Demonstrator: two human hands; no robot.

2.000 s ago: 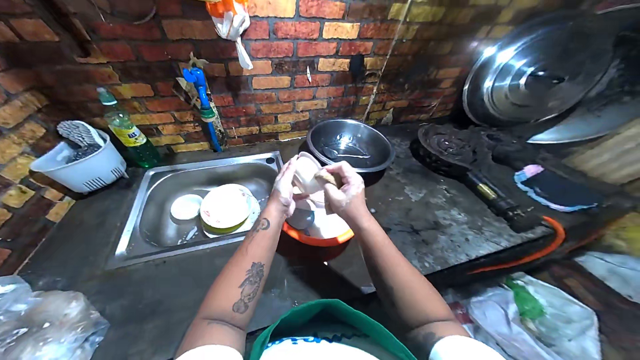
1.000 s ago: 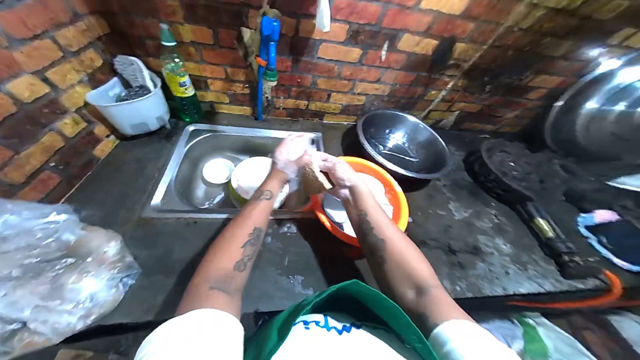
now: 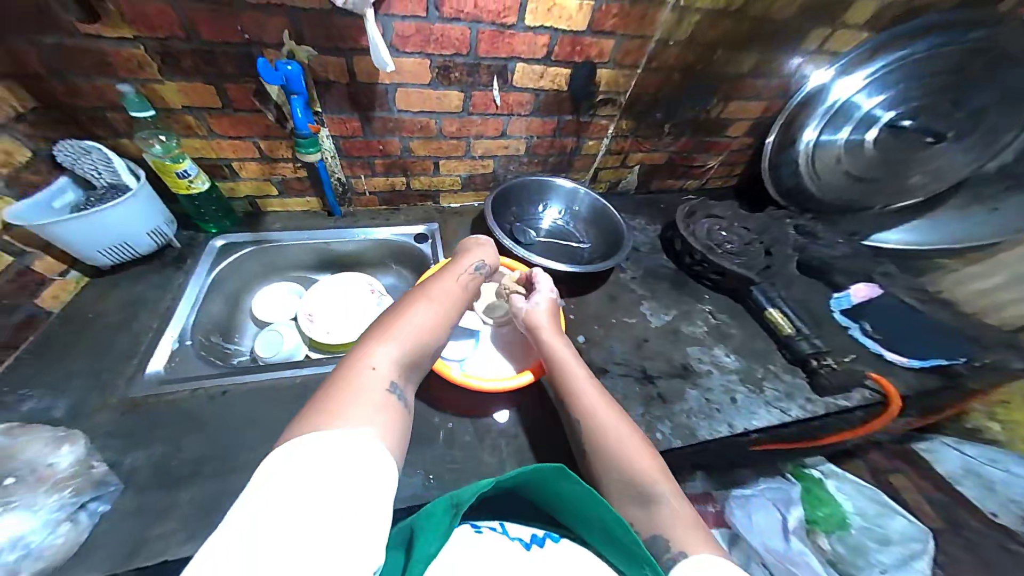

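An orange-rimmed basin [image 3: 490, 386] of whitish water stands right of the steel sink. My left hand [image 3: 478, 248] is bent down into it, its fingers mostly hidden. My right hand [image 3: 538, 302] is closed on a tan, crumpled scrubbing pad [image 3: 510, 286], against a pale round dish [image 3: 492, 308] inside the basin. Whether my left hand grips that dish is hidden. Another white dish [image 3: 461, 344] lies in the basin's left part. The sink [image 3: 186, 320] holds a small white dish [image 3: 278, 302], a larger white plate [image 3: 340, 308] and a white cup [image 3: 280, 342] on its side.
Behind the basin is a steel bowl [image 3: 558, 258] with a spoon inside. A gas burner [image 3: 732, 240] with an orange hose and a dark cloth [image 3: 904, 324] are at right. A green bottle [image 3: 188, 180], a white caddy [image 3: 108, 228] and a blue tap [image 3: 298, 100] stand at the back left.
Both hands have moved from over the sink's right edge into the orange basin. A white cup now lies in the sink, where the earlier frames show none.
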